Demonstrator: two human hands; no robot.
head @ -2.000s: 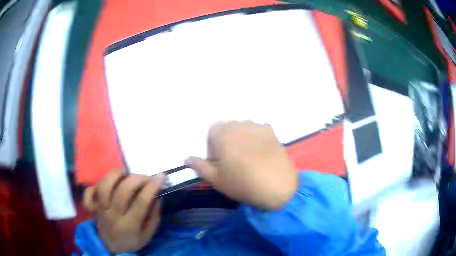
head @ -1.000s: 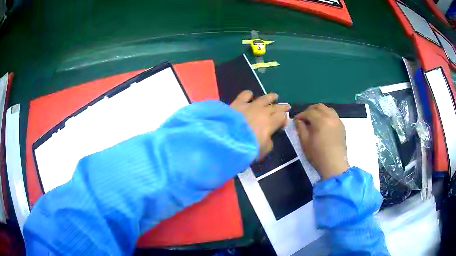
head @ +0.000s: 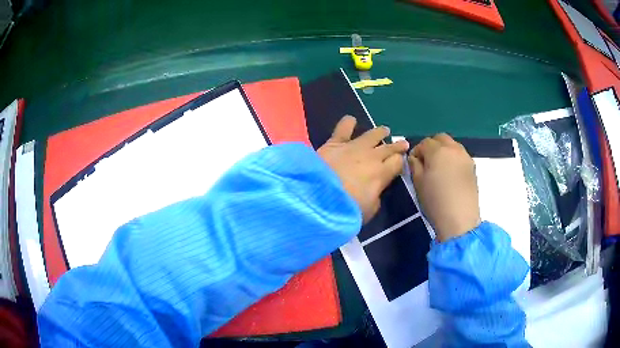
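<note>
The black tape sheet, white backing with wide black bands, lies right of the foam pad. My left hand lies spread on its black part, fingers pointing to its right edge. My right hand is beside it at that edge, fingers curled with the fingertips together near my left fingertips. Whether a strip is pinched there is too small to tell. The backlight unit, white with a black frame, lies on the red foam pad, partly under my left sleeve.
Another white sheet with a black band lies under my right hand. A clear crinkled plastic bag is at the right. A yellow bench fitting is beyond the sheets on the green bench. A long white sheet is at the left. Red pads with panels are at the far right.
Both hands have left the backlight unit's near edge and moved to the black tape sheet. The view has turned right. In the last second the hands have barely moved.
</note>
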